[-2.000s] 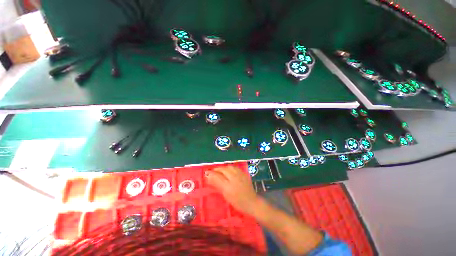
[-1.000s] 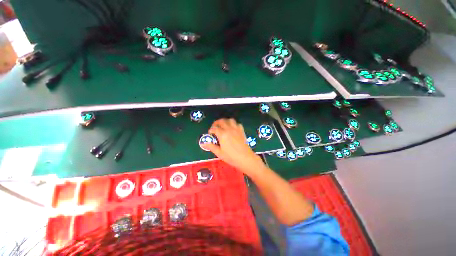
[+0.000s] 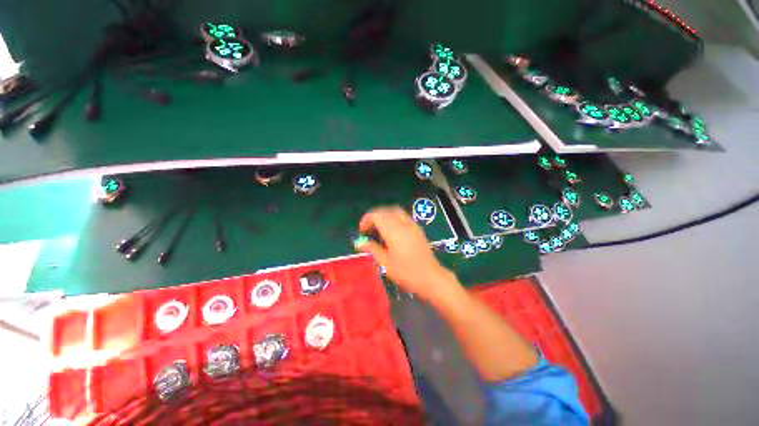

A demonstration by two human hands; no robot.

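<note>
My right hand (image 3: 405, 254) is over the front of the lower green shelf (image 3: 250, 237), its fingers closed on a small lit smartwatch (image 3: 361, 241), mostly hidden by the hand. Below, a red-orange compartment tray (image 3: 366, 341) holds smartwatches in two rows: pale round backs (image 3: 219, 309), a dark one (image 3: 313, 284) in the back row, and silver ones (image 3: 223, 360) in the front row, with a pale one (image 3: 319, 331) at their right. Dark strands blur over the tray's near edge. My left hand is not in view.
The upper shelf (image 3: 208, 133) holds lit watches (image 3: 437, 86) and loose black charging leads (image 3: 93, 108). More lit watches (image 3: 502, 220) lie at right on the lower shelves. Another red tray (image 3: 520, 312) is beyond my forearm. A thick black cable (image 3: 666, 233) runs along the white wall.
A watch has been added to the tray's front row, and an earlier one to the back row. My right hand is back at the lower shelf on another watch. The view has shifted right.
</note>
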